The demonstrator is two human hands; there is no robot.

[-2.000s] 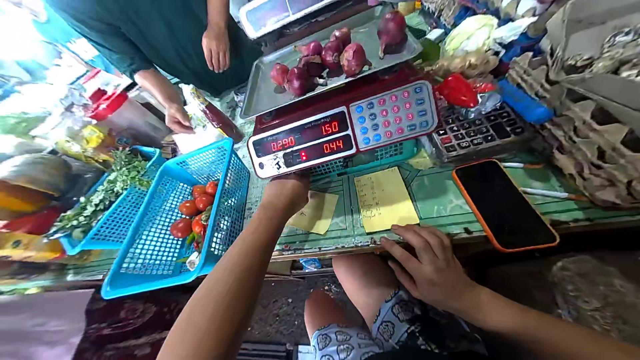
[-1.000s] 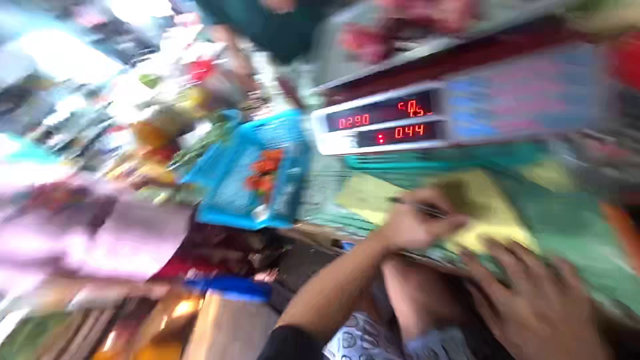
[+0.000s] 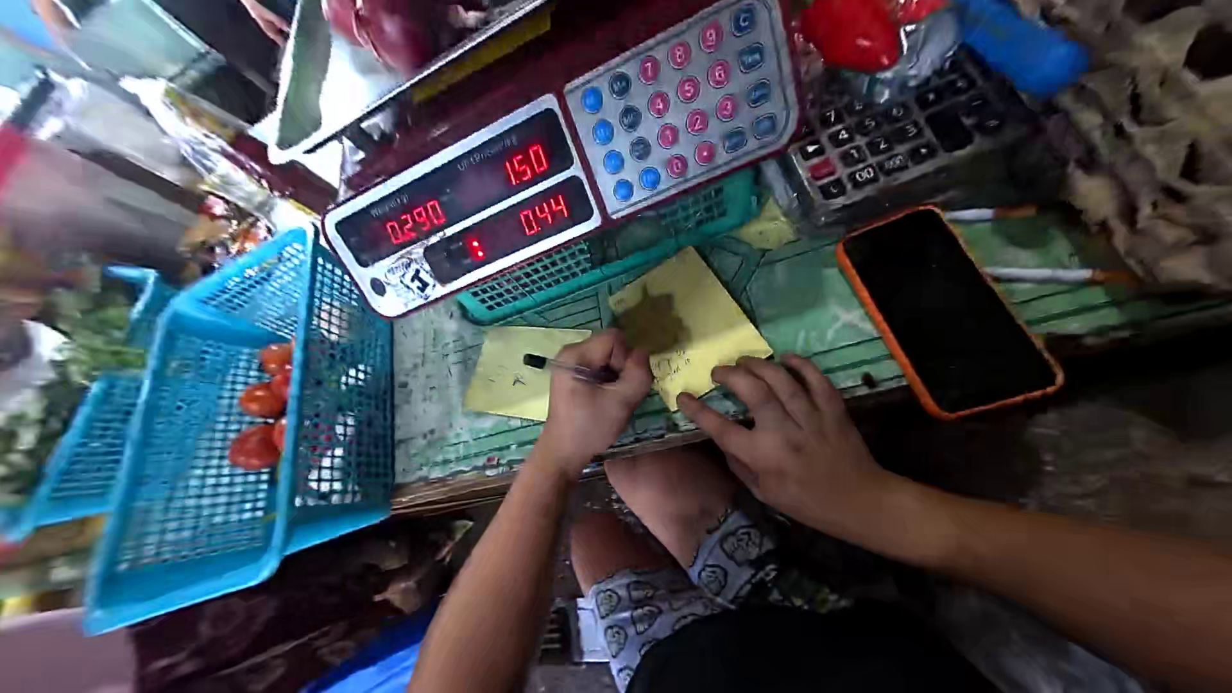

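Observation:
My left hand (image 3: pixel 595 399) grips a pen (image 3: pixel 570 368) whose dark end points left; its writing tip is hidden by my fingers. That hand rests between two yellow paper sheets, at the right edge of the left sheet (image 3: pixel 510 372) and against the handwritten right sheet (image 3: pixel 717 303), which has a dark stain. My right hand (image 3: pixel 794 433) lies palm down with fingers spread, fingertips on the lower edge of the right sheet. Above the papers stands a digital scale (image 3: pixel 467 207) with lit red figures and a keypad (image 3: pixel 683 106). Red onions (image 3: pixel 399 34) lie on its metal pan.
A blue plastic basket (image 3: pixel 192 568) of tomatoes (image 3: pixel 258 399) stands left. A green basket (image 3: pixel 539 281) is under the scale's front. An orange-cased phone (image 3: pixel 948 313), two cigarettes (image 3: pixel 1054 275) and a calculator (image 3: pixel 876 144) lie right. Egg trays (image 3: pixel 1136 154) are at far right.
My left hand has moved from the scale's lower front edge down to the papers, where it holds a pen. My right hand now touches the right sheet. The view has shifted closer to the table.

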